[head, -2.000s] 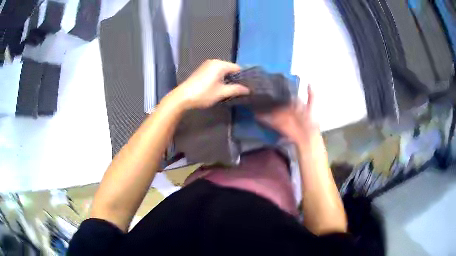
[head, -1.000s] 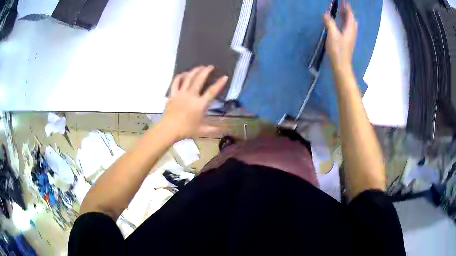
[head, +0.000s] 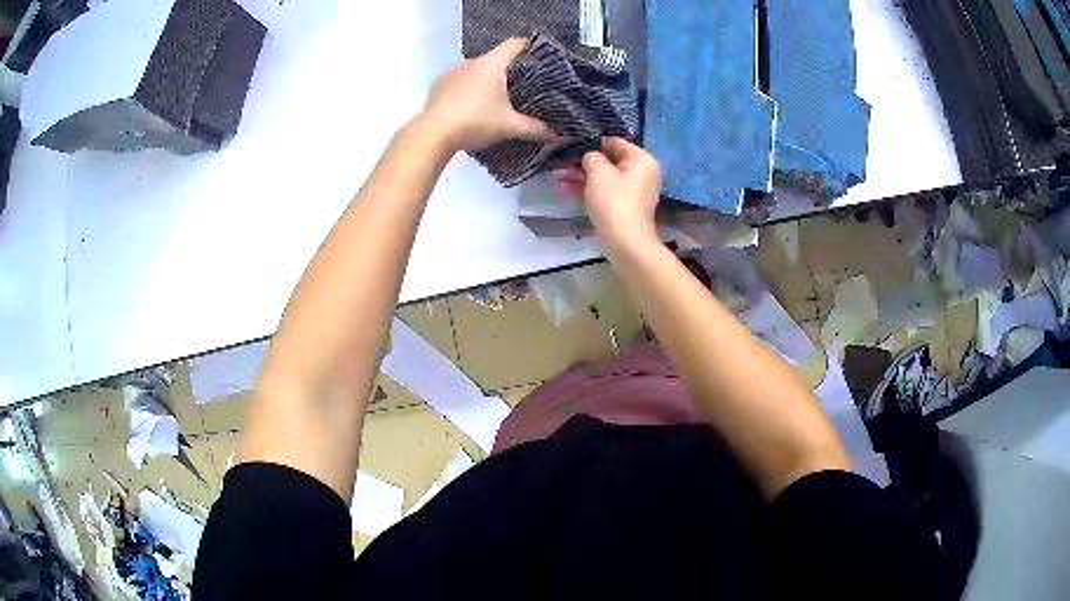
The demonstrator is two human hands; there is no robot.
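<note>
A dark pile of cut panels (head: 563, 100) lies at the table's front edge, its end lifted and bent so the ply edges fan out in black-and-white stripes. My left hand (head: 487, 100) is closed around the lifted end from the left, thumb on the striped edges. My right hand (head: 622, 182) pinches at the lower right corner of the same pile; its fingertips touch the plies, and how many it holds is hidden. Blue cut panels (head: 710, 106) lie flat just to the right in two parts, with a dark gap between them.
A thick cut block (head: 205, 71) with white paper on it stands at the upper left of the white table (head: 176, 270). Long dark panel stacks (head: 968, 88) lie at the far right. Paper and fabric scraps (head: 440, 376) litter the tan floor below the table edge.
My left hand, open a second ago, now grips the dark pile's end. My right hand has moved from the blue panels down and left to the dark pile's corner.
</note>
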